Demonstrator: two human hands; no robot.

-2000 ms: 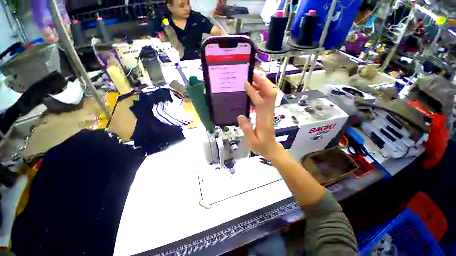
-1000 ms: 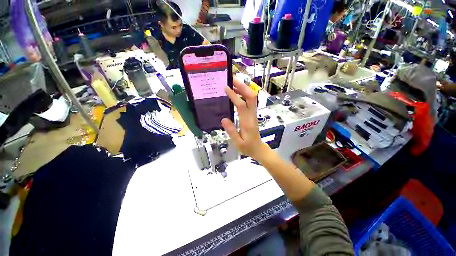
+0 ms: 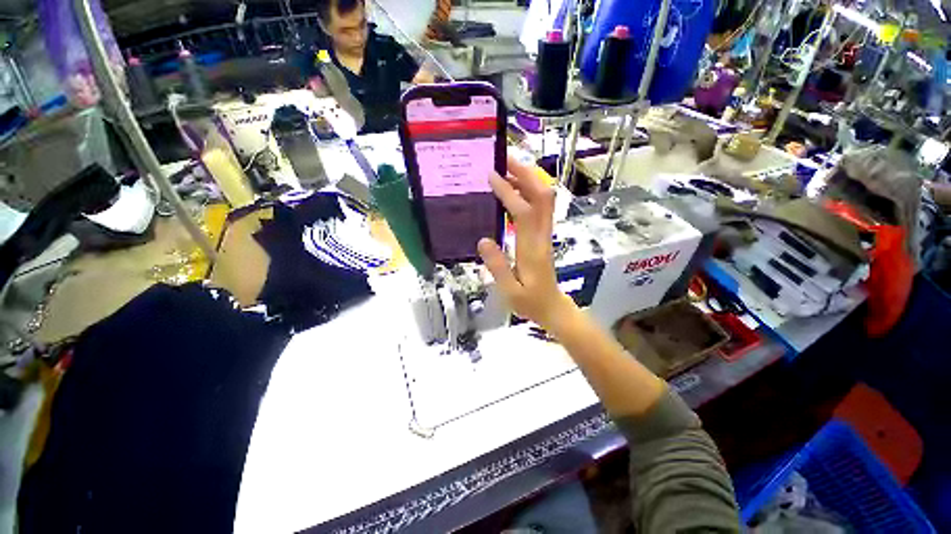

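Note:
The smartphone (image 3: 455,172) stands upright above the left end of the white sewing machine (image 3: 636,256), its screen lit pink and red over a darker lower part. My right hand (image 3: 523,238) is raised at the phone's right edge with fingers apart. Fingertips lie at or just before the screen's right side; whether they touch cannot be told. The hand holds nothing that I can see. A green upright object (image 3: 400,217) stands behind the phone's left edge. The needle area (image 3: 459,323) is below the phone, with no cloth seen under it. My left hand is not in view.
A black fabric pile (image 3: 146,407) covers the left, with black-and-white pieces (image 3: 339,245) behind. A brown open box (image 3: 673,336) sits right of the machine, near grey pieces with dark bars (image 3: 798,261). A blue crate (image 3: 845,485) is below right. A person (image 3: 365,63) is opposite.
The camera view has shifted slightly, first one way and then partly back. My right hand stays beside the phone, its fingers a little more bent. The phone screen looks the same.

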